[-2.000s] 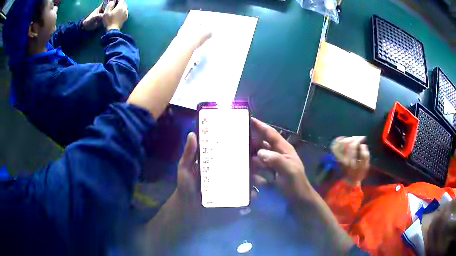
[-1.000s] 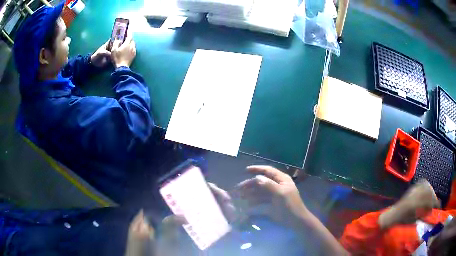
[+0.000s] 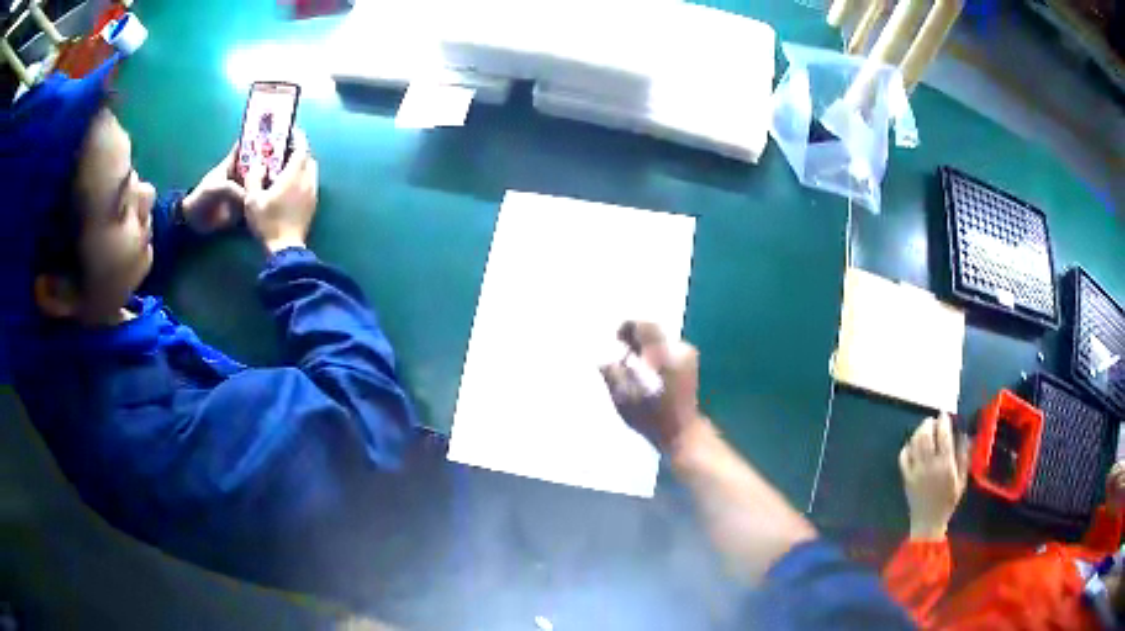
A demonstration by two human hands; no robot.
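The white record sheet [image 3: 543, 333] lies on the green bench top in front of me. My right hand [image 3: 654, 380] is over the right half of the sheet, blurred, with its fingers bunched. A slim pale thing shows between the fingers, seemingly the pen. Whether its tip touches the paper is hidden. No writing can be made out on the sheet. My left hand is not in view, and neither is the phone it held.
A person in blue at left holds a phone [image 3: 267, 133]. White stacked trays [image 3: 617, 56], a small paper slip [image 3: 436, 106] and a clear bag [image 3: 827, 123] are behind. At right are a tan board [image 3: 901, 339], black trays [image 3: 999, 247], a red bin [image 3: 1005, 446] and an orange-sleeved person's hand.
My phone and left hand have left the view. My right hand has moved forward onto the sheet, and the pen no longer lies there. The view has shifted, and the orange-sleeved hand is beside the tan board.
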